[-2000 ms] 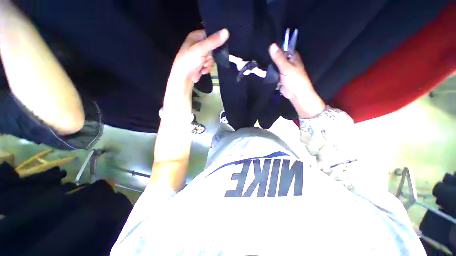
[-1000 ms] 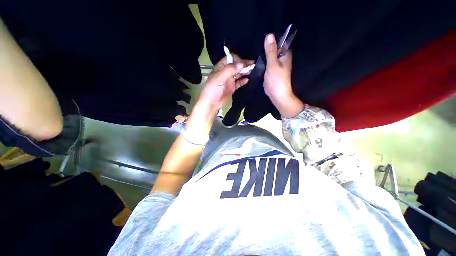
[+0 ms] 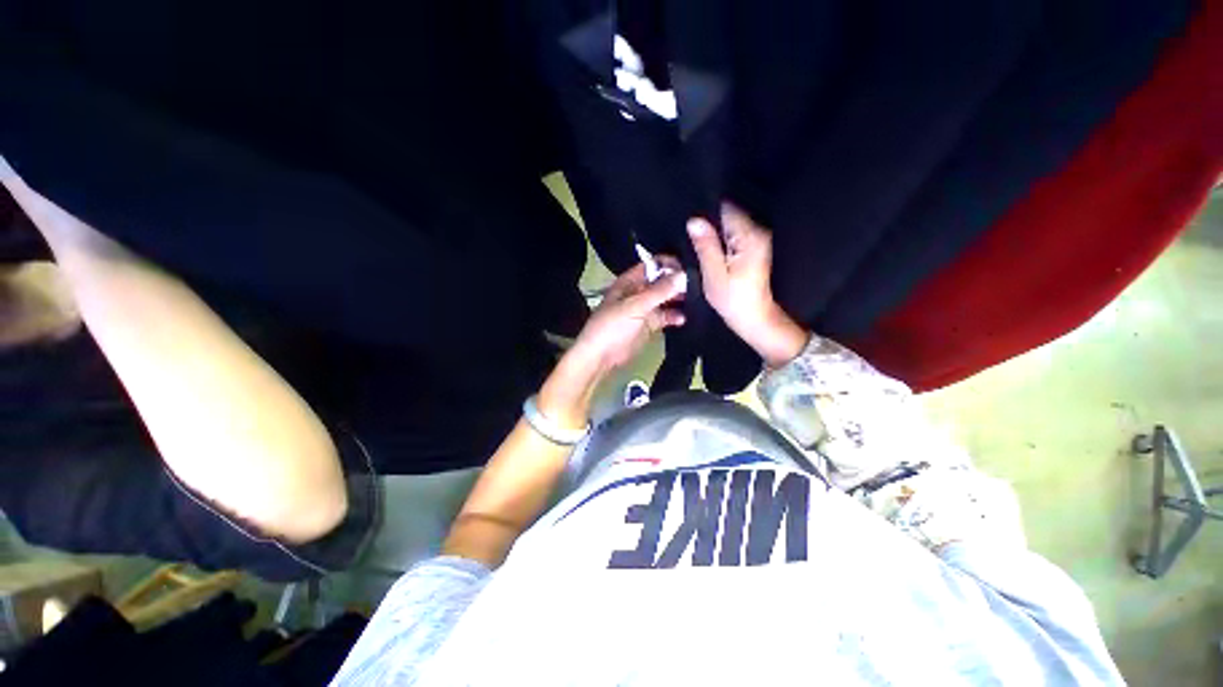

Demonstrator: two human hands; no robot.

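A dark garment hangs in front of me. White pieces lie high on it, between two dark pointed flaps, with a small dark piece beside them. My left hand is lower down, its fingertips closed on a small white scrap. My right hand is just right of it against the dark cloth, thumb raised. Its fingers are partly lost against the cloth, so its hold is unclear. No snips can be made out in it.
A red garment hangs at right behind the dark ones. Another person's bare arm reaches in at left. A metal stand is on the pale green floor at right. Dark cloth piles and wooden pieces are at lower left.
Both hands now sit lower in view, with white pieces and flaps showing above them. The snips seen earlier in my right hand no longer show. The other person's arm has moved right and down.
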